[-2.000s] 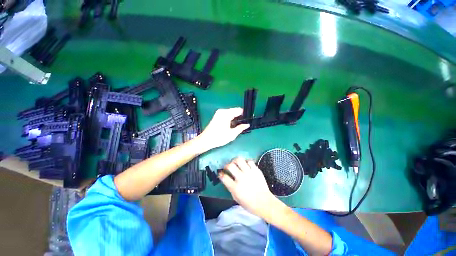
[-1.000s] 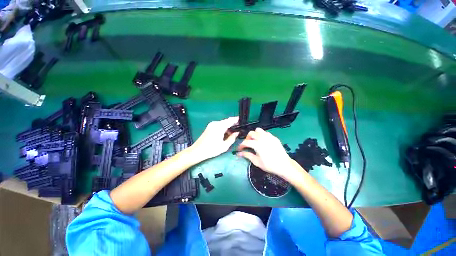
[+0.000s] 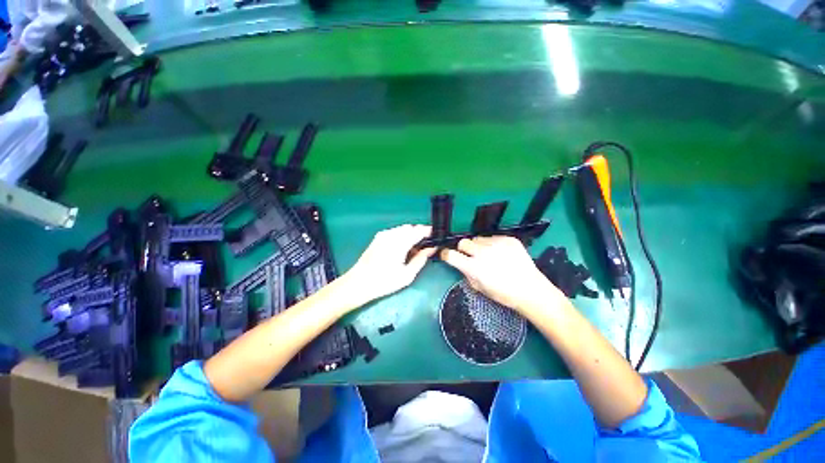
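Note:
A black three-pronged bracket (image 3: pixel 489 219) is held above the bench with its prongs pointing up and away. My left hand (image 3: pixel 393 258) grips its left end. My right hand (image 3: pixel 496 267) is at its long bar, right beside my left hand, fingers bent against it. Whatever small piece is at my right fingertips is hidden. The round dish (image 3: pixel 482 327) with dark specks lies just below my right hand. Small black clips (image 3: pixel 565 271) lie in a heap right of the dish, and a few more (image 3: pixel 365 345) lie to its left.
An orange and black electric screwdriver (image 3: pixel 604 222) lies at right with its cord (image 3: pixel 653 271). Piled brackets (image 3: pixel 194 280) fill the left, one bracket (image 3: pixel 264 161) beyond them. A black bulk (image 3: pixel 791 271) is far right. A carton (image 3: pixel 63 411) stands at the lower left edge.
My right hand has gone from the loose clips left of the dish to the bracket's bar, and now lies further along it. My left hand keeps its hold. The view has shifted.

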